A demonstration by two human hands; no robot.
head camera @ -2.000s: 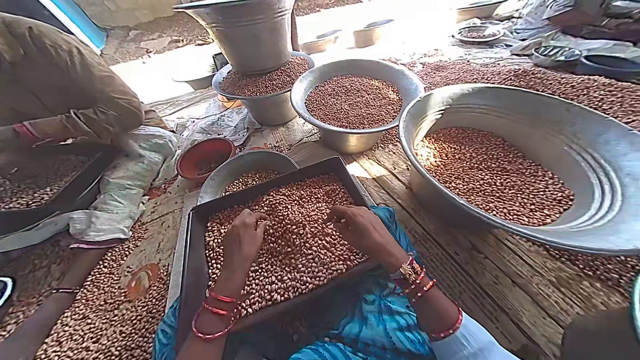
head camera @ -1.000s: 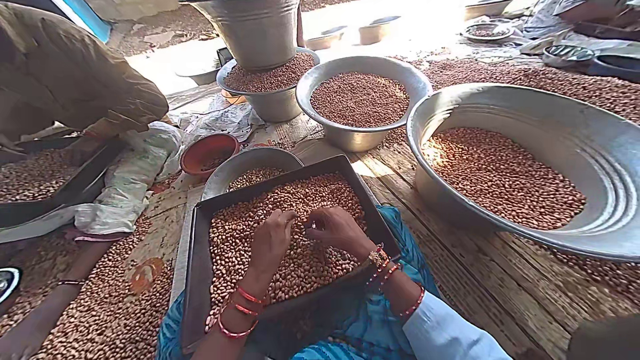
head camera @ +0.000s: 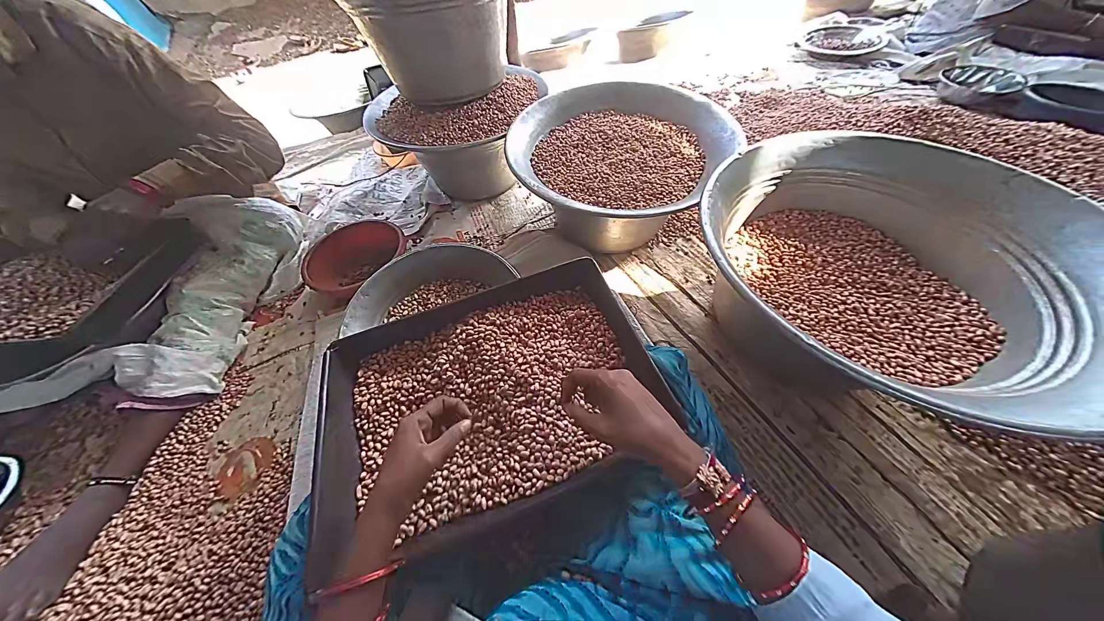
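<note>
A dark rectangular tray [head camera: 321,483] full of brown-pink nuts or beans [head camera: 509,379] rests on my lap over blue cloth. My left hand [head camera: 429,440] is over the left-middle of the nuts, its fingers curled and thumb near the index finger. To its right my right hand [head camera: 625,414] hovers above the right part of the tray, thumb and index finger bent toward each other. Whether either hand pinches a nut cannot be told. The hands are apart. Behind the tray's back edge, a metal bowl [head camera: 366,302] holding more nuts is partly hidden.
A large metal basin [head camera: 914,164] of nuts stands at right, a smaller basin [head camera: 604,228] behind. Further back, a bucket-like vessel [head camera: 440,52] rests over another nut-filled basin [head camera: 470,168]. A red-brown bowl [head camera: 345,250] is behind left. At left, a person [head camera: 112,112] works at another tray [head camera: 129,302].
My hands, close together over the tray's middle one second ago, have moved apart, the left one leftward and the right one rightward.
</note>
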